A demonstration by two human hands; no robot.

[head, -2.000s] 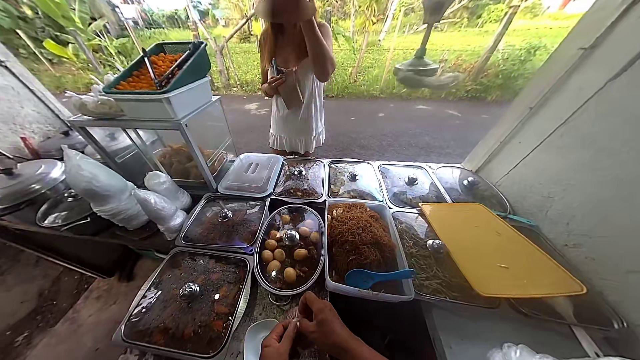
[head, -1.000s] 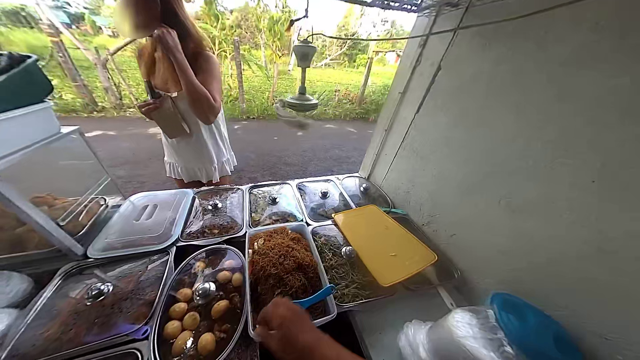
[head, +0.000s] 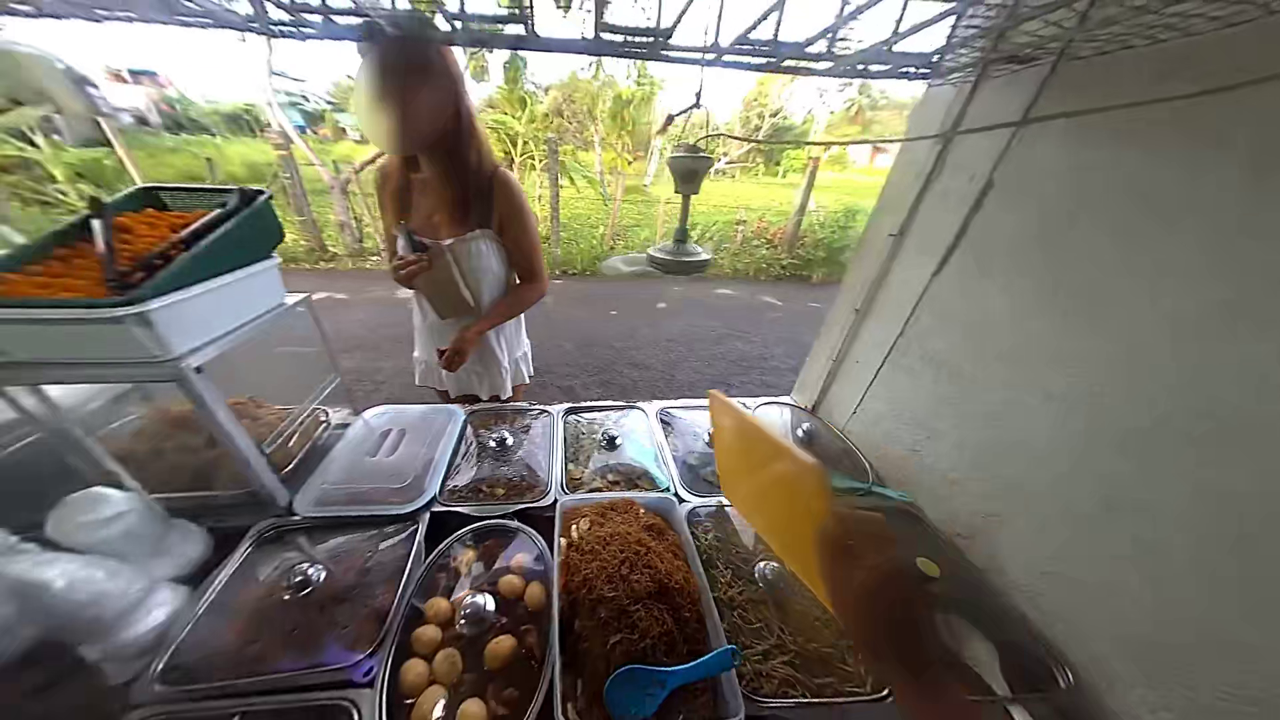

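Observation:
My right hand (head: 885, 590), blurred, grips a yellow plastic lid (head: 770, 490), tilted up on edge above the clear-lidded tray of greenish shredded food (head: 780, 620). Left of that tray, an uncovered tub holds brown fried noodle-like shreds (head: 630, 570), with a blue plastic rice spoon (head: 670, 682) resting on them. Next to the tub is an oval dish of eggs in dark sauce (head: 465, 640) under a clear lid. My left hand is out of view.
Lidded trays, one a clear-lidded square tray (head: 610, 450), line the back. Left stands a glass case (head: 240, 400) with a green basket (head: 150, 245) of orange food on top, near plastic bags (head: 120, 530). A person (head: 470, 270) stands beyond; a wall (head: 1100, 300) is right.
The yellow lid, lying flat over the trays in the earlier frames, is now raised in my right hand. That hand has moved right from beside the noodle tub. My left hand has left the view.

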